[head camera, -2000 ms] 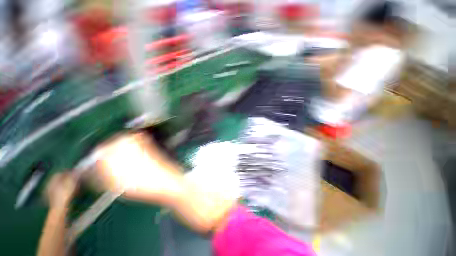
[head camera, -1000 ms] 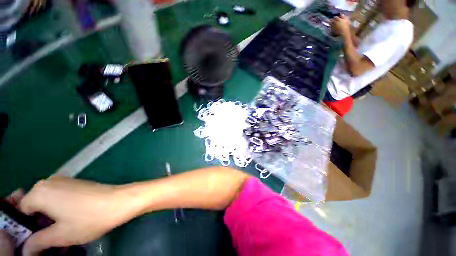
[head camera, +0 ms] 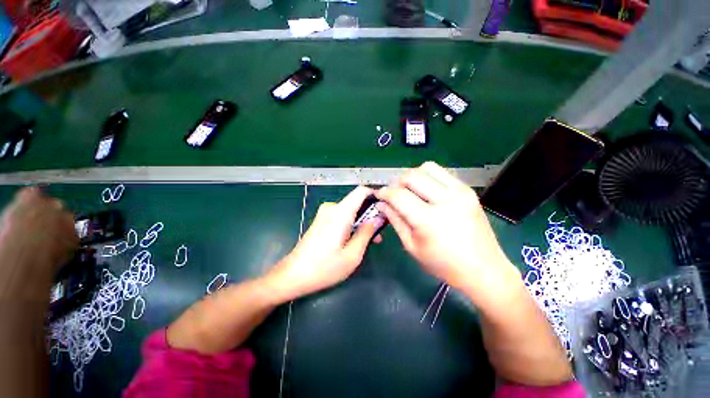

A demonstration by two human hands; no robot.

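Observation:
A small black keypad phone assembly (head camera: pixel 369 214) with a pale face is held between my two hands above the dark green bench, near the pale rail. My left hand (head camera: pixel 331 241) grips it from the left, thumb over its lower part. My right hand (head camera: pixel 432 221) has its fingertips at its upper right end. The fingers hide most of the phone. Slim tweezers (head camera: pixel 440 303) show below my right hand. White oval rings lie in a pile at the right (head camera: pixel 574 268) and another at the left.
Another person's arm (head camera: pixel 31 288) reaches in at left, beside black phones (head camera: pixel 100 226). Several phones lie on the green belt (head camera: pixel 257 140) beyond the rail. A large smartphone (head camera: pixel 539 169) leans by a post, next to a fan (head camera: pixel 652 180). A clear bag (head camera: pixel 642 334) of small parts lies lower right.
The view has swung left and steadied. Both hands now show near the middle with the phone between them; a second ago my right hand was at the lower left edge.

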